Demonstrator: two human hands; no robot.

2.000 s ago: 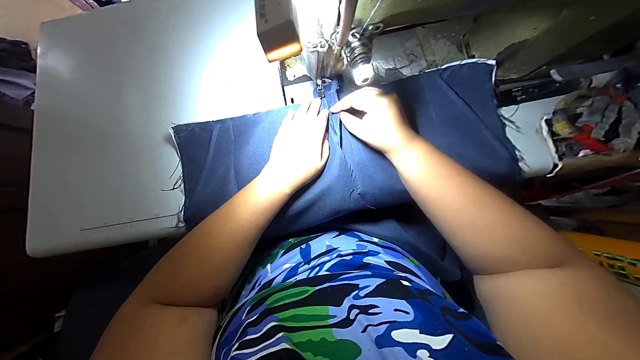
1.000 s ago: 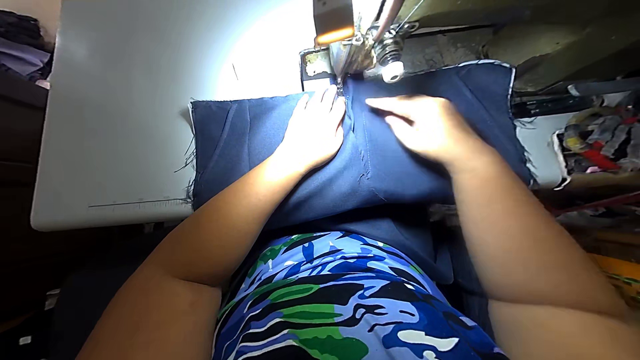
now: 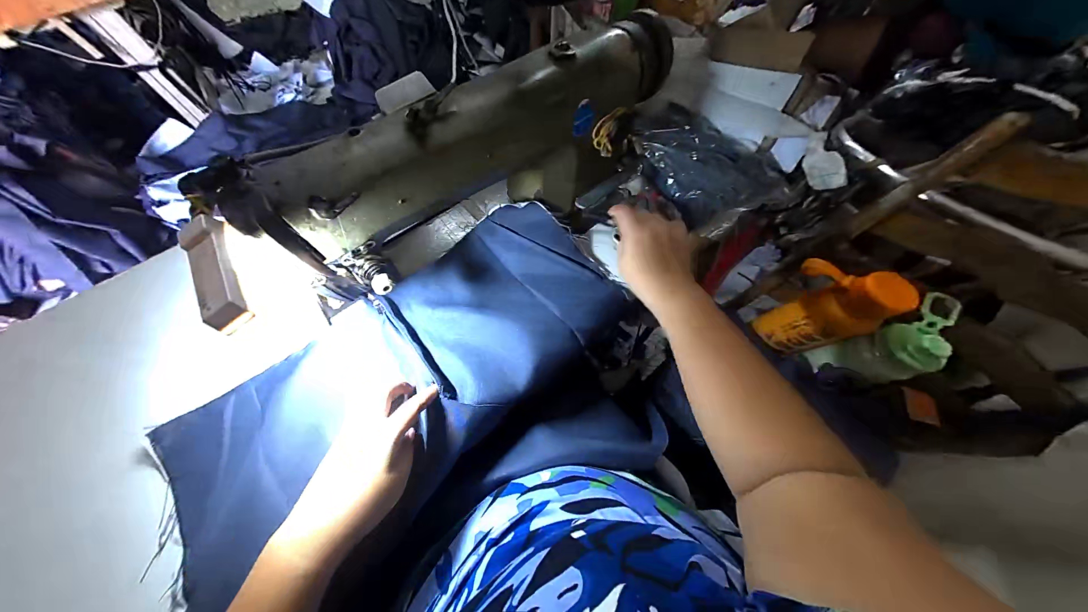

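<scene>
A piece of navy blue fabric [image 3: 518, 297] with a frayed left edge lies across the sewing machine's bed, a folded seam running down its middle from the presser foot [image 3: 374, 297]. My left hand [image 3: 374, 459] rests on the cloth, thumb and forefinger at the lower end of that seam; glare washes out part of the hand. My right hand [image 3: 654, 251] is off the fabric, reaching among small items at the right of the machine. Its fingertips are partly hidden, so whether it holds anything cannot be told. The sewing machine's arm [image 3: 476, 127] stretches above the cloth.
A lit lamp [image 3: 212, 276] hangs left of the needle area over the white table [image 3: 68, 425]. Right of my forearm lie an orange bottle [image 3: 837, 310] and a green bottle [image 3: 892, 350]. A clear plastic bag [image 3: 705, 170] sits behind my right hand, near a wooden bar [image 3: 943, 174].
My right hand has left the fabric and moved right, past the cloth. My left hand is now lower along the seam, away from the presser foot. The view has swung strongly up and right.
</scene>
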